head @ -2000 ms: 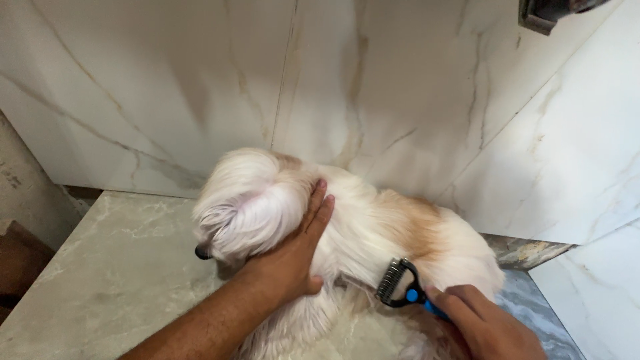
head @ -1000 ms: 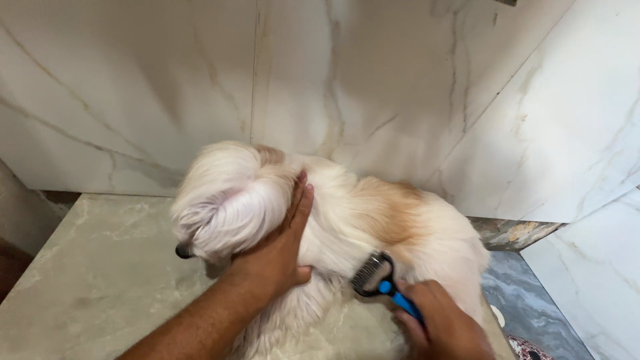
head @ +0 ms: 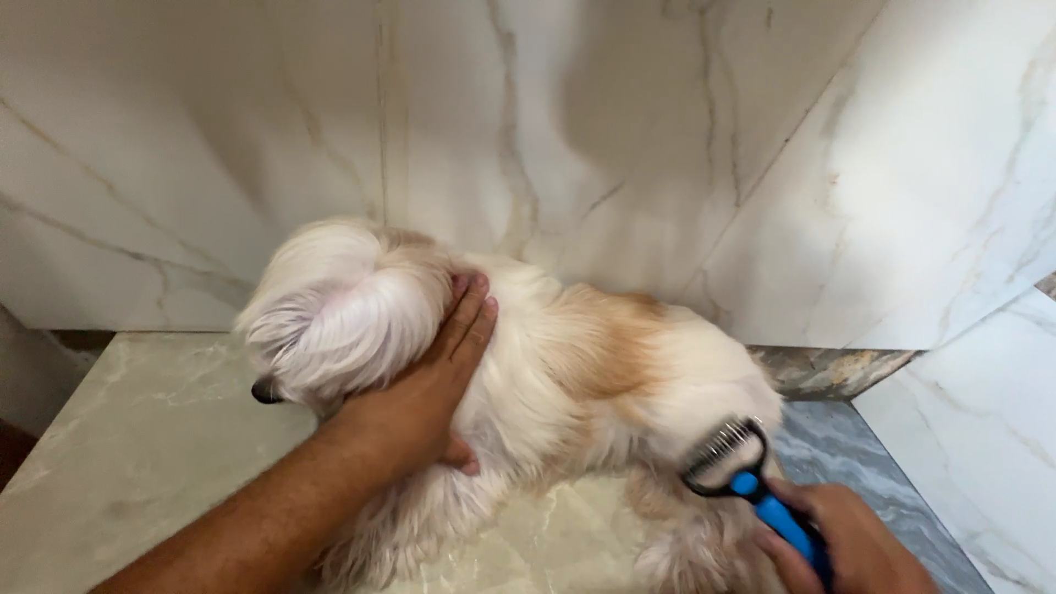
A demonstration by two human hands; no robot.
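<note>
A long-haired white and tan dog [head: 610, 355] is on a stone-topped surface, its head to the left and its dark nose at the far left. My left hand [head: 429, 396] lies on its neck and shoulder, fingers spread a little against the fur. In my right hand [head: 850, 536] is the blue and black handle of a dematting rake [head: 730, 462]. The rake's metal teeth are at the dog's hindquarters, above a hind leg; whether they touch the fur cannot be told. The dog's face is mostly hidden by hair.
Marble-patterned wall panels [head: 462, 107] stand right behind the dog. The greenish stone top [head: 165, 421] has its edge at the left. Beyond the dog's rear are a grey-blue veined slab [head: 858, 470] and a white marbled panel [head: 973, 437] on the right.
The rake in my right hand has moved right along the dog, from its side to its hindquarters. My left hand stays at the neck.
</note>
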